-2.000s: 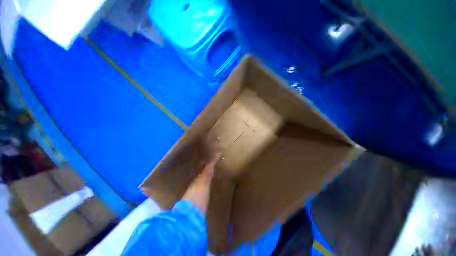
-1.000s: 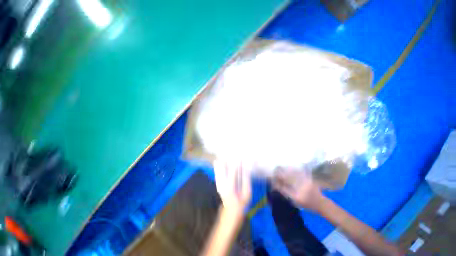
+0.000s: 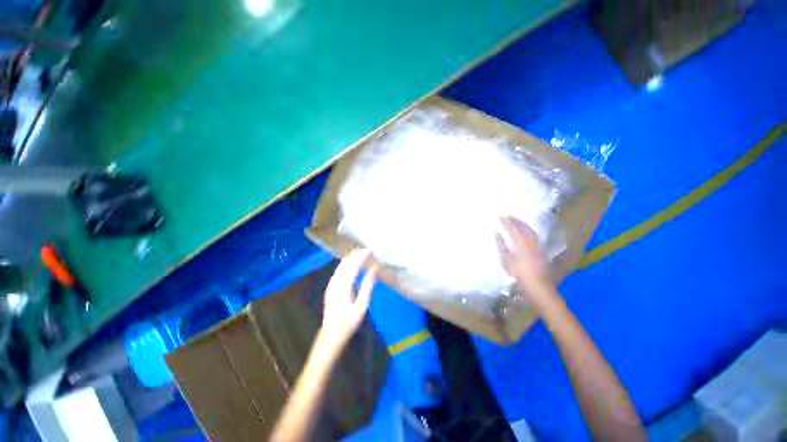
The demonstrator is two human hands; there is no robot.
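A brown cardboard box [image 3: 595, 194] stands beside the green bench's edge, filled with glaring white, crumpled clear plastic [image 3: 440, 203]. My left hand [image 3: 349, 289] is at the box's near left edge, fingers apart; whether it grips the edge is not clear. My right hand [image 3: 521, 248] lies on the plastic near the box's right side; its fingertips are lost in the glare, so I cannot tell if it grips the plastic.
The glossy green bench [image 3: 285, 112] runs along the upper left, with black parts [image 3: 115, 204] and an orange-handled screwdriver [image 3: 59, 265]. Another cardboard box [image 3: 229, 371] is at lower left, a dark one [image 3: 664, 34] at top right. A blue stool [image 3: 148, 352] shows under the bench. White boxes [image 3: 751, 388] are lower right.
The plastic that hung over the box's right side now lies mostly inside it. My right hand has moved up onto the plastic. My left hand has shifted left to the box's edge. The view has turned.
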